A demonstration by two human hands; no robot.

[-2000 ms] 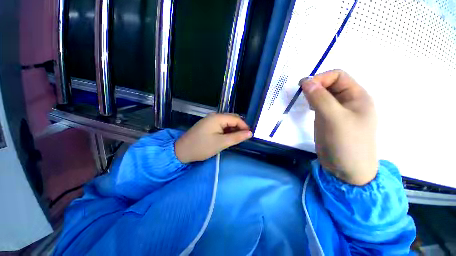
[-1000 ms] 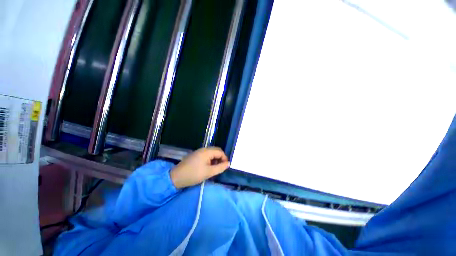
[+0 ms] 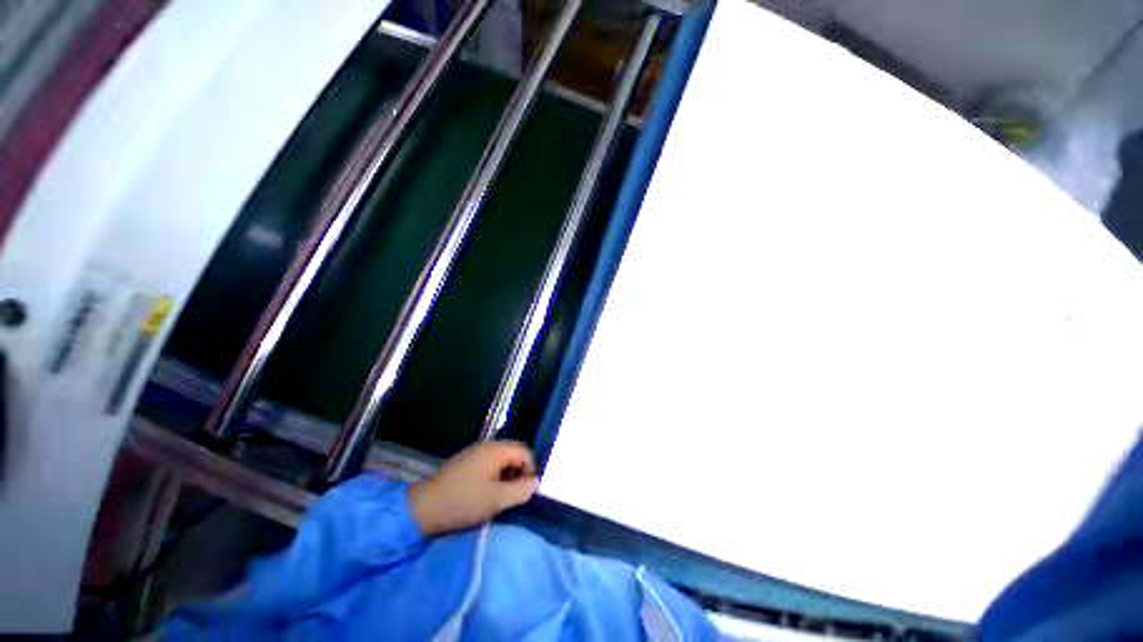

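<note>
The large backlight panel (image 3: 827, 326) glares plain white and fills the right half of the view; its surface detail is washed out. My left hand (image 3: 474, 487) is at the panel's near left corner, with thumb and fingers pinched together on the corner edge. Nothing else shows in its fingers. My right hand is out of the picture; only its blue sleeve (image 3: 1078, 577) shows at the lower right, overlapping the panel. The dark thin strip is not visible now.
A blue padded support (image 3: 608, 251) runs along the panel's left edge. Shiny metal rollers (image 3: 458, 232) cross dark gaps to its left. A white machine cover (image 3: 188, 238) with a label stands at far left. A metal frame rail (image 3: 226, 470) lies below the rollers.
The view has swung, so the panel reaches lower. My right hand, seen over the panel with the dark strip, has left the picture. The dots have washed out. My left hand stays at the corner.
</note>
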